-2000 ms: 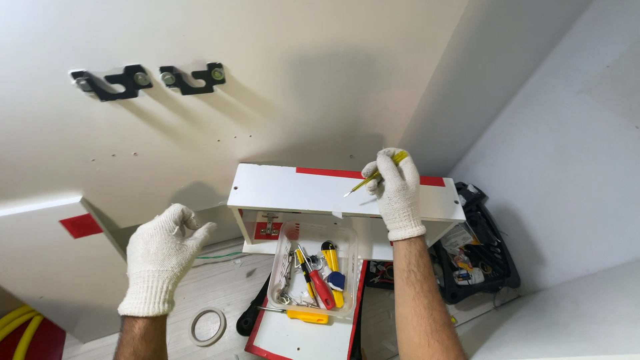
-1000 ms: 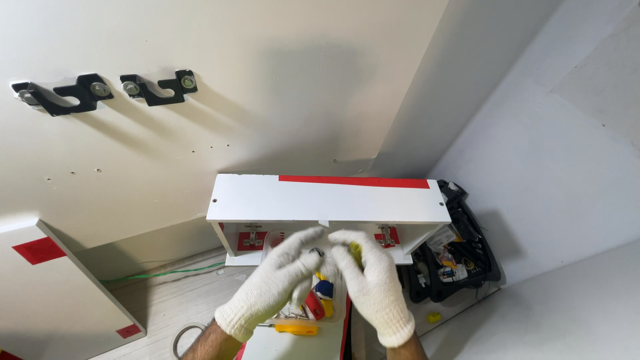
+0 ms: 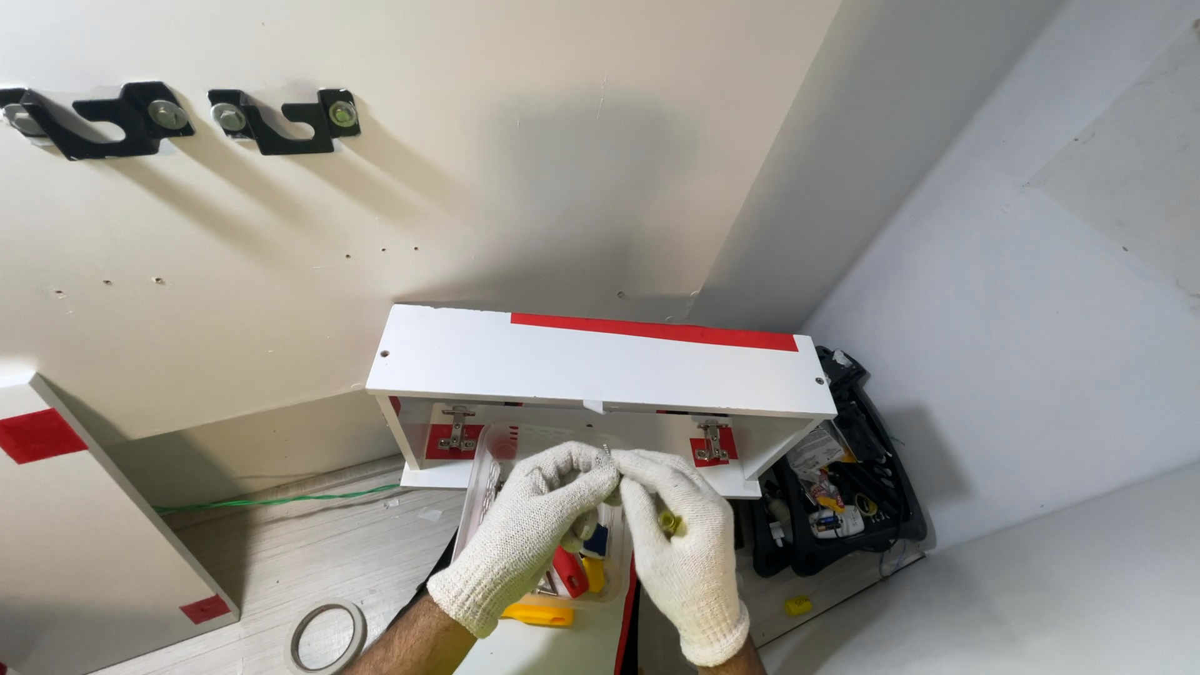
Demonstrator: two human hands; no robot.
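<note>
My left hand [image 3: 534, 525] and my right hand [image 3: 682, 544], both in white knit gloves, meet fingertip to fingertip. Between them is a small metal piece [image 3: 607, 453], seemingly a screw. A tool with a yellow-green handle [image 3: 668, 522] is tucked in my right hand; its shaft is hidden. Beneath the hands sits a clear plastic bin [image 3: 474, 506] holding a red-handled tool [image 3: 568, 570] and other hand tools. Just beyond stands a white cabinet box [image 3: 600, 361] with red tape along its top and two metal hinges [image 3: 457, 431] inside.
Two black metal brackets [image 3: 298, 131] are bolted to the pale panel. A white board with red patches [image 3: 112, 544] leans at left. A roll of tape [image 3: 325, 637] lies on the floor. At right stands an open black toolbox [image 3: 858, 487]; a yellow piece [image 3: 798, 606] lies near it.
My hands, apart two seconds ago, have come together over the bin. The yellow-green tool, earlier pointing out over the cabinet box from my right hand, is now mostly hidden in it.
</note>
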